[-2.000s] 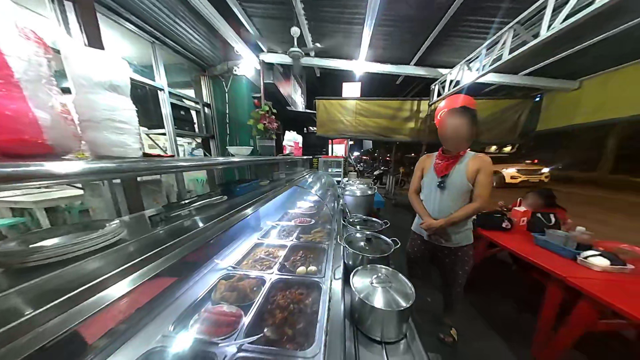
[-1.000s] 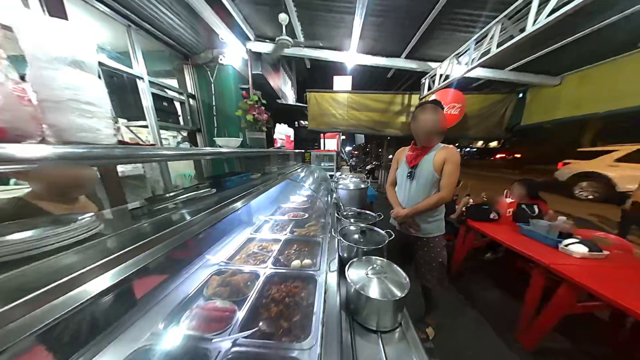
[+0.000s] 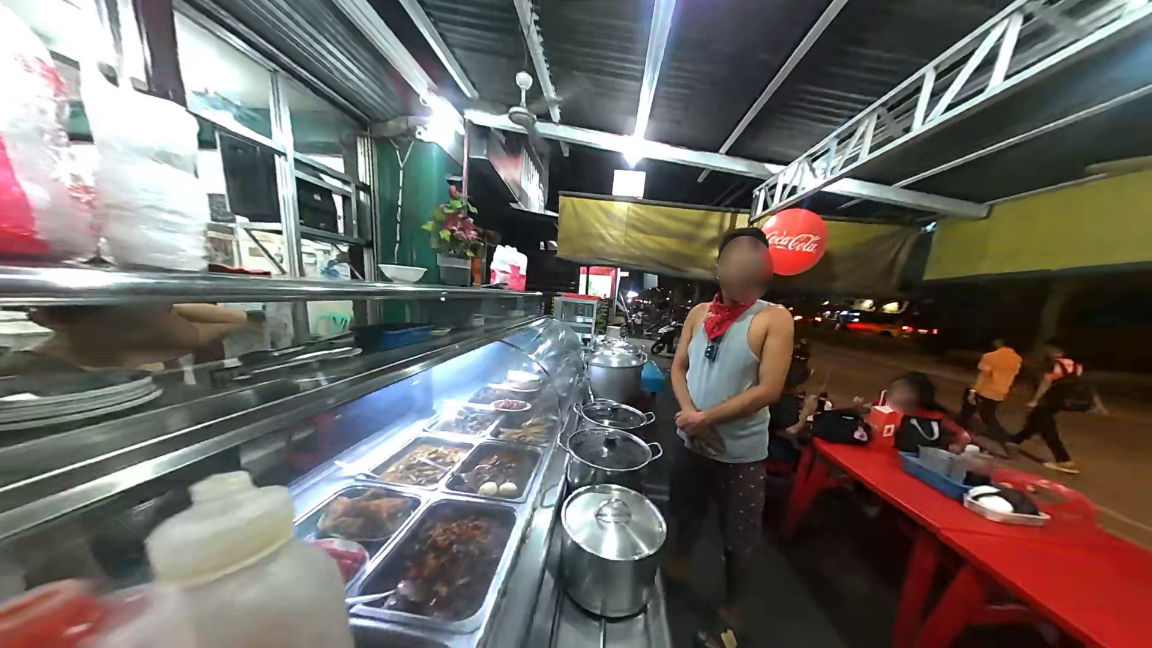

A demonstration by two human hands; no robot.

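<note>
Neither my left hand nor my right hand shows. A whitish plastic container (image 3: 243, 567) with a capped top stands close at the lower left, with a blurred red object (image 3: 54, 612) beside it. Behind the curved glass of the food display, a metal tray of dark saucy meat (image 3: 450, 558) has a spoon handle over its near edge. Beside it sit a tray of browned food (image 3: 364, 513) and a tray with eggs in sauce (image 3: 495, 472). A lidded steel pot (image 3: 614, 549) stands right of the trays, with several more pots in a row behind it.
A person in a grey tank top (image 3: 731, 387) stands right of the pots, hands clasped. Red tables (image 3: 1035, 558) hold a blue basket (image 3: 940, 475) and a tray (image 3: 1006, 513); people sit beyond. Stacked plates (image 3: 76, 400) and plastic bags (image 3: 148, 180) are at the left.
The whitish container and the red object have come into view at the lower left. Two people walking now show at the far right, and the white vehicle there is out of view.
</note>
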